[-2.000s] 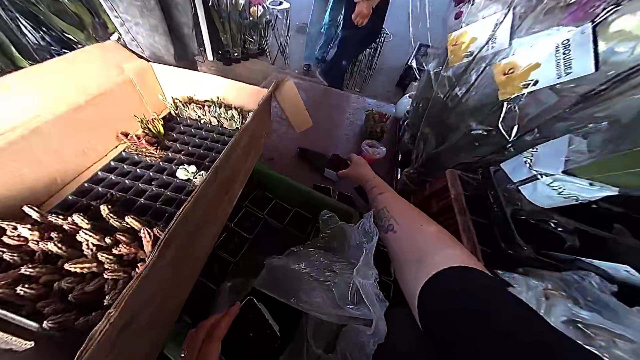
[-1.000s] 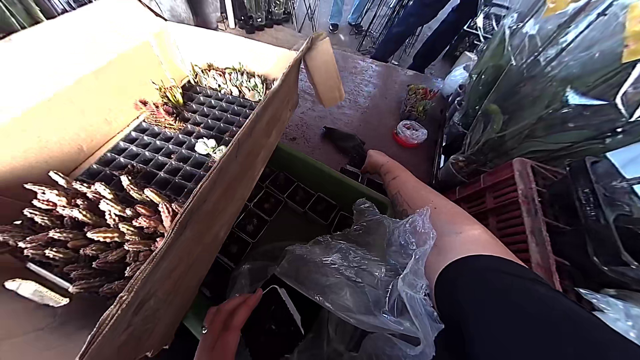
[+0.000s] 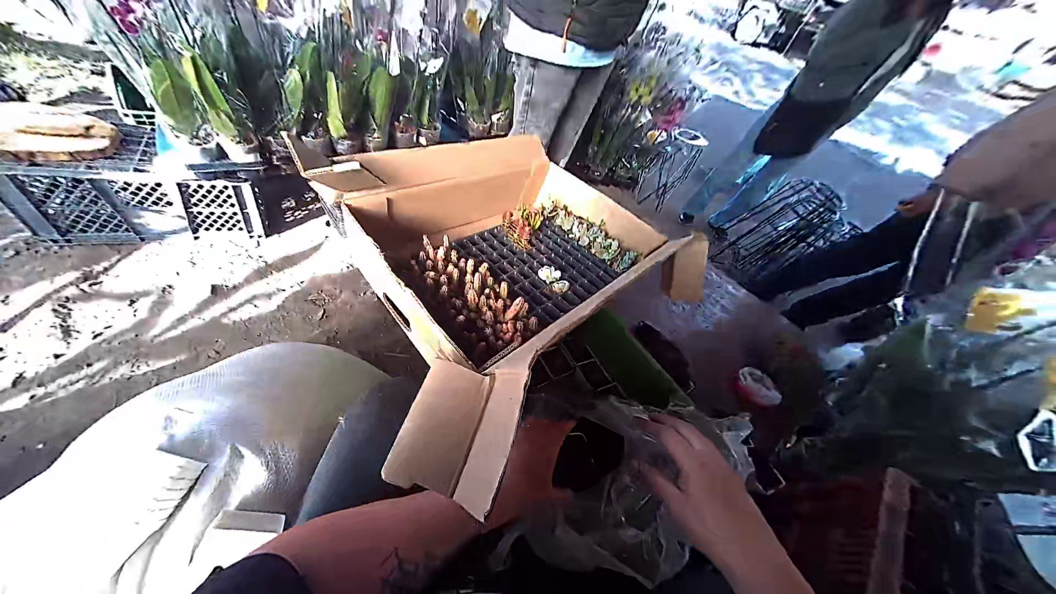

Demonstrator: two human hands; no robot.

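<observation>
My left hand (image 3: 536,462) is closed around a dark round pot (image 3: 587,454), partly under the flap of a cardboard box. My right hand (image 3: 697,478) rests with spread fingers on a clear plastic bag (image 3: 619,528), just right of the pot; whether it pinches the film is unclear. The cardboard box (image 3: 450,181) stands beyond my hands and holds a black plug tray (image 3: 569,256) with small cacti (image 3: 478,289) at the near left, pale succulents (image 3: 594,235) along the far right and a reddish plant (image 3: 521,227) at the back.
A green crate edge (image 3: 631,363) and dark square pots lie beside the box. A red-rimmed tub (image 3: 757,386) sits on the table at right, near a red plastic crate (image 3: 874,528) and wrapped plants. People stand beyond. Grey crates (image 3: 219,206) stand at far left.
My right hand has come back from the dark object on the table to the plastic bag near my left hand. The view has swung left.
</observation>
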